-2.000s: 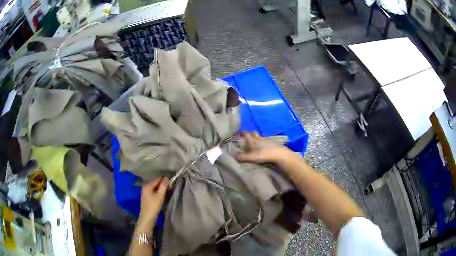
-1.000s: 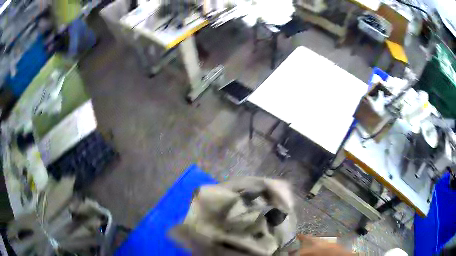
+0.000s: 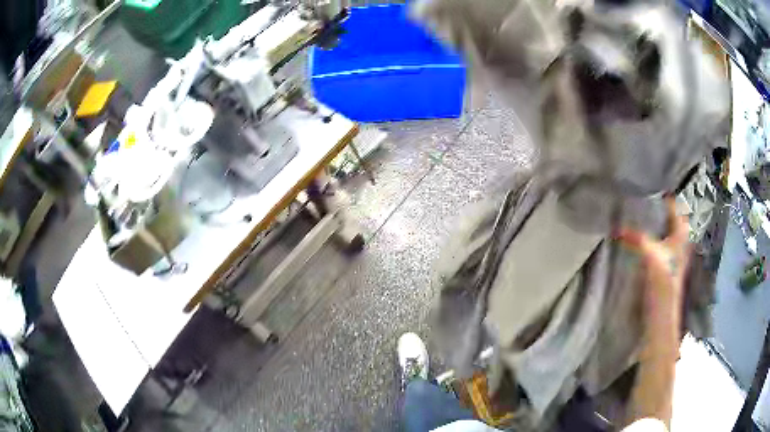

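A large bundle of grey-beige cut pieces (image 3: 549, 261) is up off the floor on the right side, blurred, with a dark brown patch near its top. My right hand (image 3: 654, 240) is at the bundle's narrow middle and grips the cloth there; some fingers are hidden in the folds. The tie and ticket cannot be made out. My left hand is not in view.
A blue plastic bin (image 3: 388, 89) stands on the speckled floor at the top centre. A white machine table (image 3: 236, 228) with a wooden edge is on the left. My white shoe (image 3: 412, 354) shows below. Another table edge (image 3: 743, 126) is at the right.
The bundle was lying on a blue bin with both my hands on it; now it is lifted away. The view has swung right, and my left hand has gone out of view.
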